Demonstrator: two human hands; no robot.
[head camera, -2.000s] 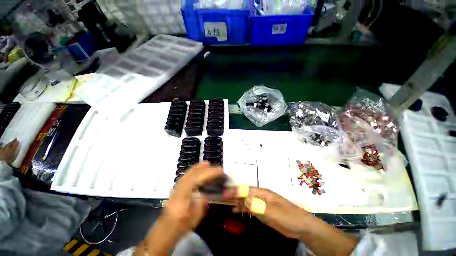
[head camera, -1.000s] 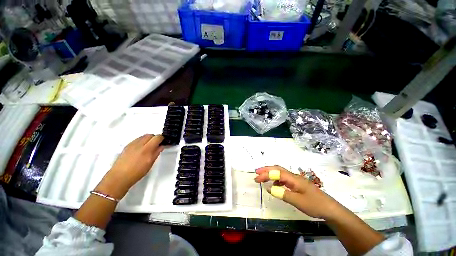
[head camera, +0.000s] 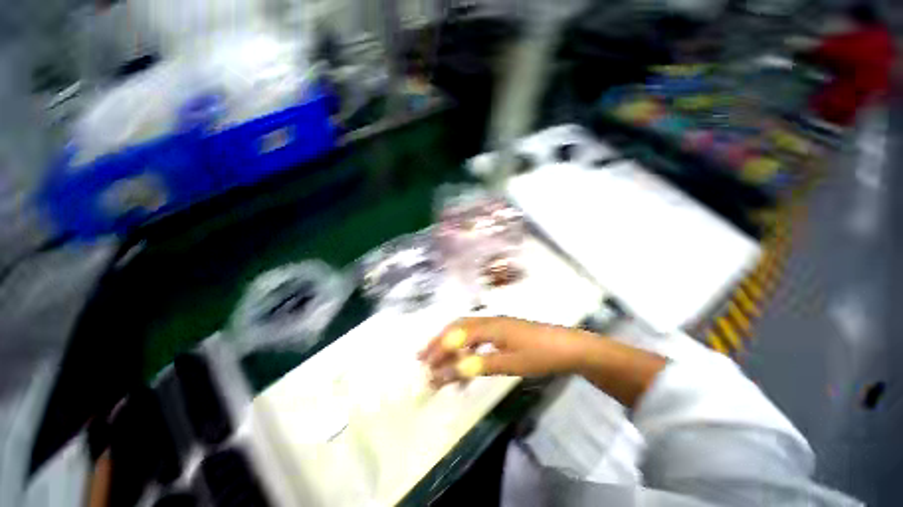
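Observation:
The picture is strongly blurred. My right hand (head camera: 500, 349), with yellow finger cots, is low over the white work sheet (head camera: 342, 426), fingers bent down. The blur hides whether it holds anything. A skin-toned strip shows at the lower left edge beside the black housings (head camera: 198, 396); I cannot tell whether it is my left hand. The housings sit in the white tray (head camera: 272, 441), cut off by the lower edge. The loose pile of copper-coloured parts seen earlier cannot be made out near my fingers.
Clear bags of small black parts (head camera: 289, 302), silver-grey parts (head camera: 401, 272) and copper-coloured parts (head camera: 485, 233) stand along the sheet's back edge. Blue bins (head camera: 188, 163) are at the upper left. A white tray (head camera: 634, 238) is at the right. A person in red (head camera: 856, 69) is far right.
The view has swung right and tilted. The housings tray has slid to the lower left, mostly out of the picture. My left hand no longer shows clearly; my right hand's fingers now point down.

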